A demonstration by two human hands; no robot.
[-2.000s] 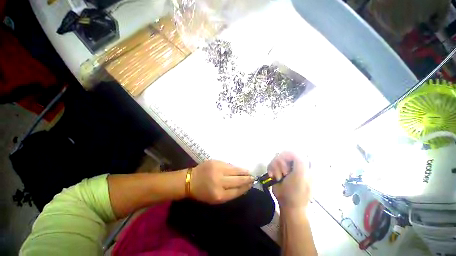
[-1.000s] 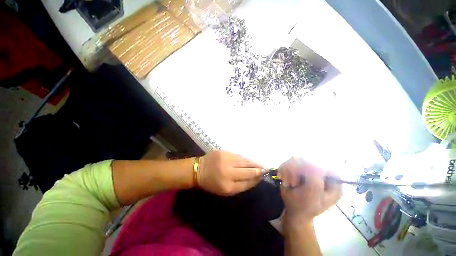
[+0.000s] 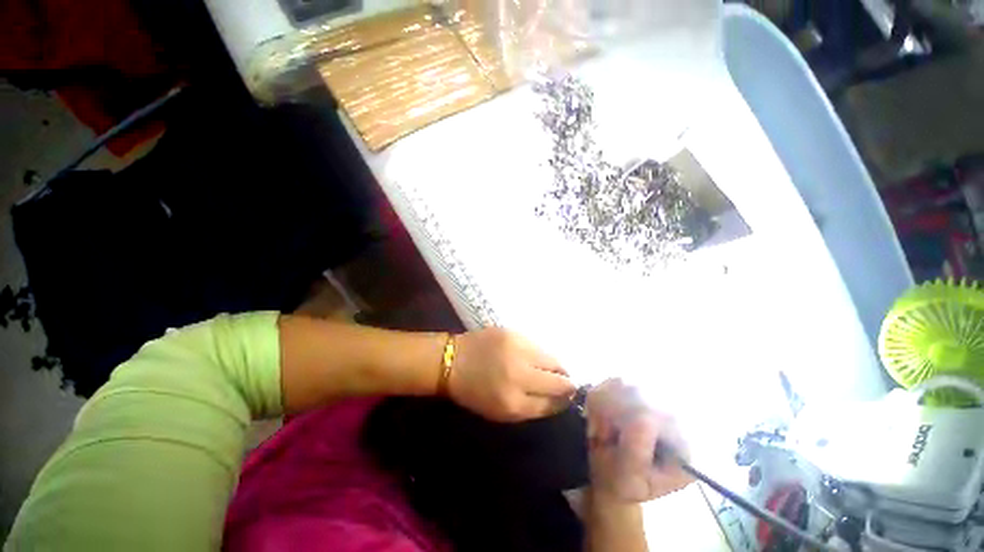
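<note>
My left hand is at the table's near edge, its fingertips pinching a tiny dark and silvery piece, too small to name. My right hand touches or nearly touches it from the right. It is closed around a dark tool, perhaps a screwdriver or awl, whose long thin shaft sticks out toward the lower right. The tool's other end is hidden in the hand and glare. Black cloth lies on the lap below both hands. A loose heap of small metal fasteners lies on the white table.
A tan flat piece and clear plastic bag are at the table's far left. A pale blue tub stands behind. The white Brother machine and green fan are at right. Dark cloth hangs at left.
The view has shifted. In my right hand, the tool has turned: its yellow-marked dark part was by my left fingertips, and now its thin shaft points lower right. My left hand keeps its pinch.
</note>
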